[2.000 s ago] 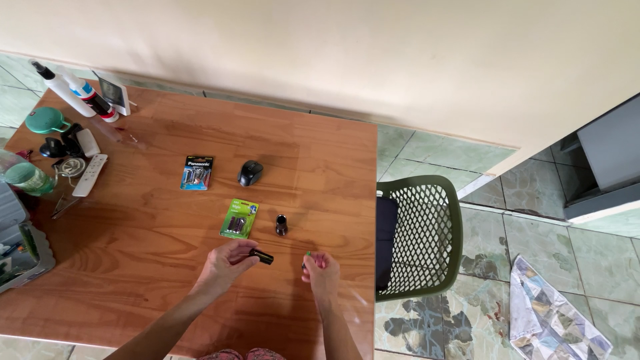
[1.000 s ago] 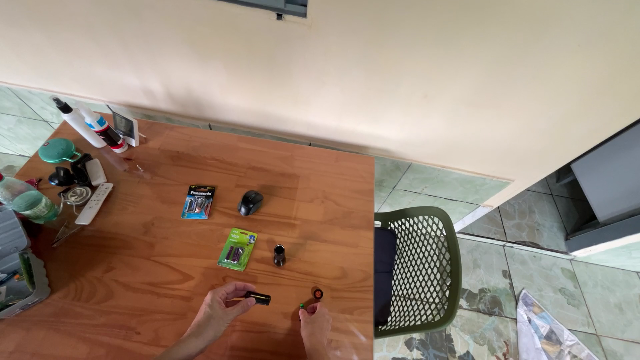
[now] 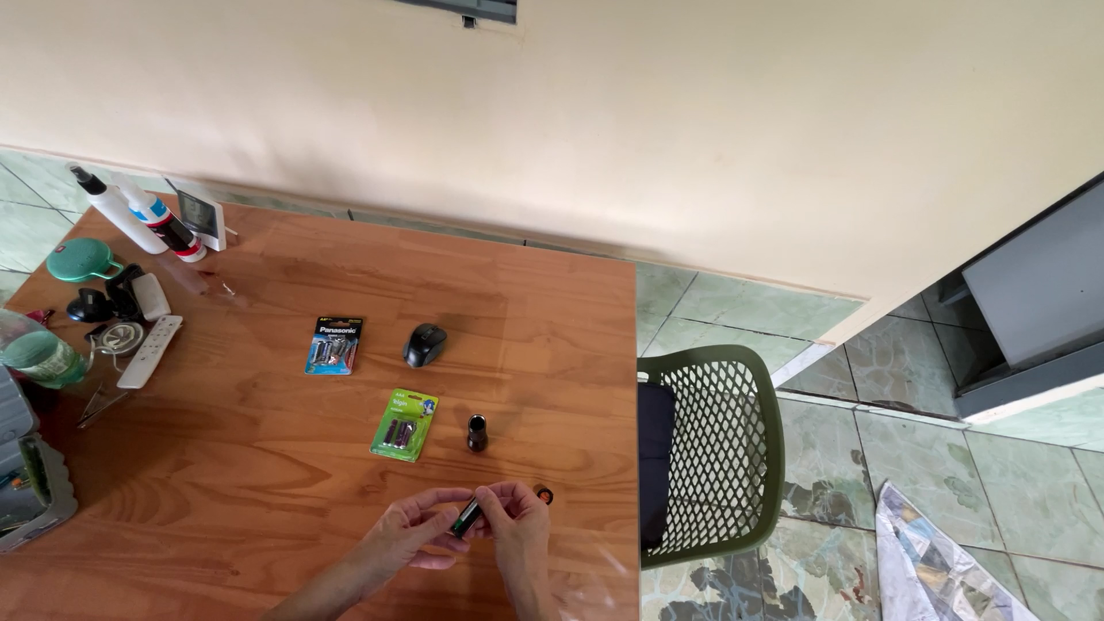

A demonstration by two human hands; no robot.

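Observation:
My left hand (image 3: 418, 528) and my right hand (image 3: 517, 528) meet over the near part of the wooden table (image 3: 285, 483). Between their fingertips is a small dark cylinder with a green part (image 3: 467, 518), tilted; whether it is a battery or a battery holder I cannot tell. Just beyond my right hand lies a round black cap (image 3: 544, 494) with an orange inside. A short black metal tube, like a flashlight head (image 3: 477, 433), stands farther up. Left of it lies a green blister pack of batteries (image 3: 404, 425), and beyond that a blue Panasonic battery pack (image 3: 335, 346).
A black computer mouse (image 3: 425, 345) lies behind the green pack. Bottles (image 3: 164, 226), a white remote control (image 3: 150, 352), a plastic bottle (image 3: 43, 349) and a grey box (image 3: 39, 483) stand or lie at the left. A green mesh chair (image 3: 716, 448) is by the right edge.
My right hand has moved left, away from the black cap, to my left hand. Both now touch the dark cylinder, which my left hand alone held before.

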